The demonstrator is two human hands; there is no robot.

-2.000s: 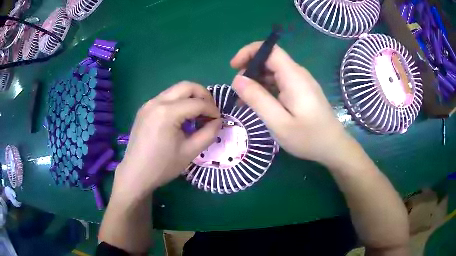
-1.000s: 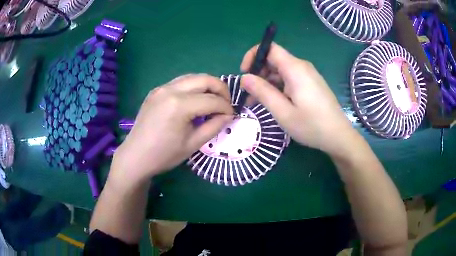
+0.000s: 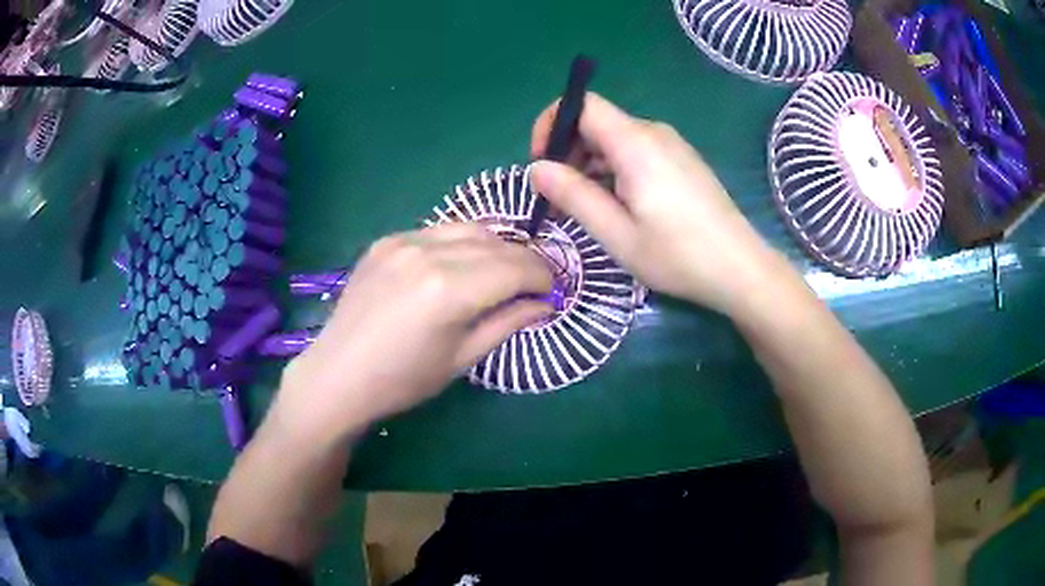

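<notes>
A pale pink ribbed fan housing (image 3: 548, 357) lies on the green bench, its centre partly hidden by my left hand (image 3: 430, 309). My left hand is over the housing's centre, thumb and fingers closed on a purple cell (image 3: 558, 298), of which only a small end shows. My right hand (image 3: 659, 212) holds a slim black tool (image 3: 570, 109) between thumb and fingers. The tool's lower tip points down into the top edge of the housing's centre, where thin wires show faintly.
A stack of purple cells (image 3: 183, 246) stands at the left, with loose cells (image 3: 317, 283) beside it. A dark bar (image 3: 97, 218) lies further left. Another housing (image 3: 857, 172) and an open carton of cells (image 3: 974, 103) are at the right. More housings and a black cable are at the upper left.
My left hand has moved right over the housing's centre, and the purple cell now shows there. The black tool stands more upright in my right hand, its tip at the centre's upper edge.
</notes>
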